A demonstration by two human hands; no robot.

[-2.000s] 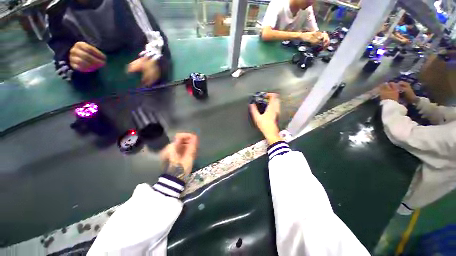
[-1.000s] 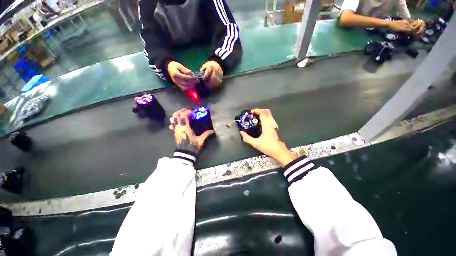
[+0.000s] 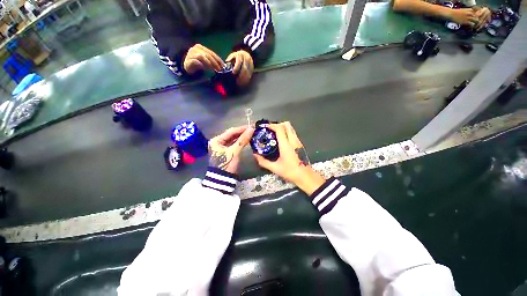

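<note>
A black round electronic unit point(image 3: 265, 141) is in my right hand point(image 3: 285, 151), its open end with small parts facing up. My right hand is closed around its right side. My left hand point(image 3: 229, 151) is at the unit's left side, thumb and fingertips pinched together. A small pale ring-ended part point(image 3: 249, 113) sticks up at these fingertips. Whether it is joined to the unit cannot be told. A thin wire shows below my right hand. A blue-lit unit point(image 3: 185, 132) stands on the belt left of my left hand, with a small round black end part point(image 3: 173, 158) beside it.
A pink-lit unit point(image 3: 132, 113) is farther left on the conveyor belt point(image 3: 346, 95). A person opposite holds a unit with red light point(image 3: 223, 87). More black units lie at the far right point(image 3: 422, 44). A slanted grey post point(image 3: 462, 95) rises at right. A spotted metal rail point(image 3: 370, 160) runs in front.
My left hand has let go of the blue-lit unit and moved to the unit in my right hand. My right hand has brought that unit left and nearer. The lit units on the belt stand farther left.
</note>
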